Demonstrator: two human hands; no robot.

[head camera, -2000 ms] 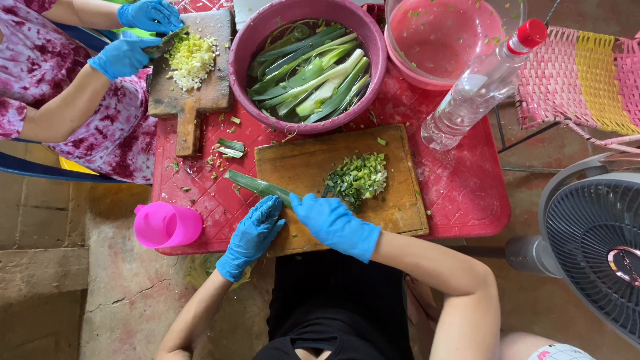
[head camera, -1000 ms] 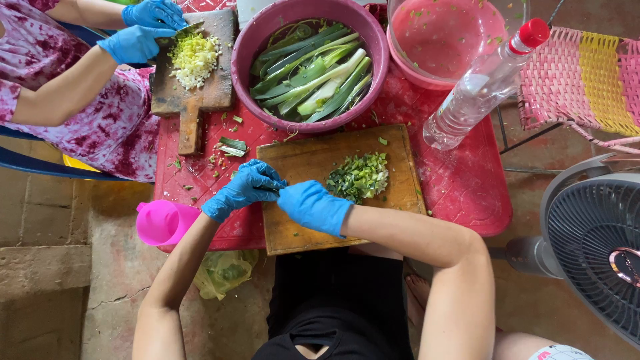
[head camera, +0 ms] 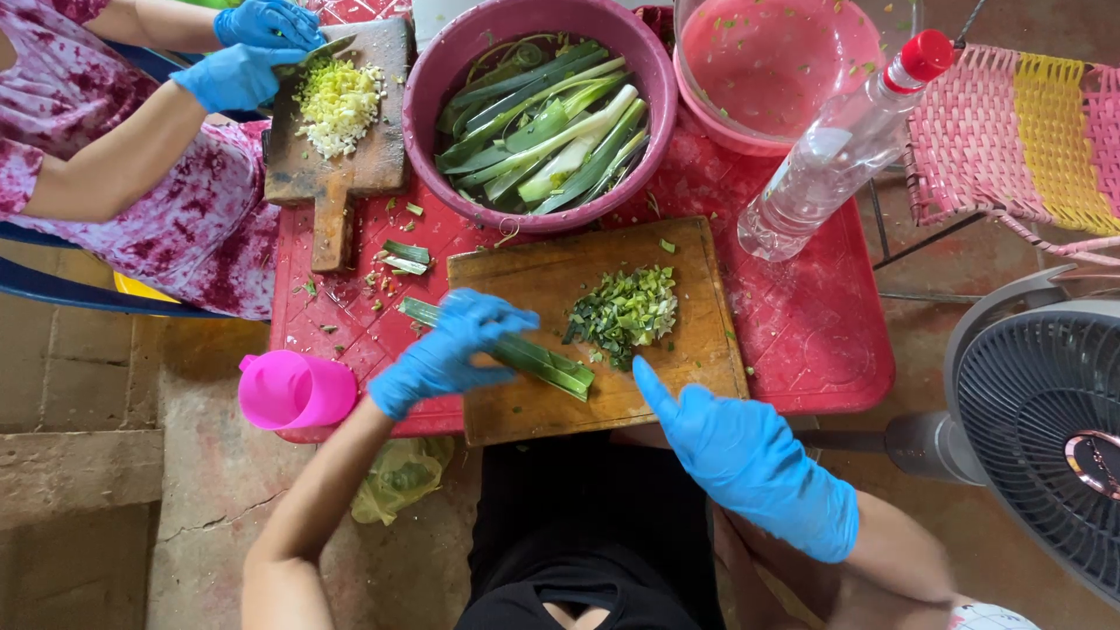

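Observation:
My left hand (head camera: 455,346), in a blue glove, is over a green leek piece (head camera: 547,366), fingers and thumb spread on either side of it; whether the palm touches it is hidden. The leek lies slantwise across the left part of a wooden cutting board (head camera: 525,420). My right hand (head camera: 744,455), also gloved in blue, is off the board's lower right corner. Its index finger points at a pile of chopped leek greens (head camera: 626,311), and the other fingers are curled; no tool shows in it.
Beyond the board stands a purple basin (head camera: 540,223) of leeks (head camera: 569,149). Right of it are a pink tub (head camera: 779,70) and a plastic bottle (head camera: 814,166). A pink cup (head camera: 297,391) sits left; a fan (head camera: 1041,394) stands right. Upper left, another person's gloved hands (head camera: 232,79) hold a knife (head camera: 324,52).
My hands, close together at the board's left part a second ago, are now apart. The right hand has moved right and toward my body. The leek piece now lies across the board.

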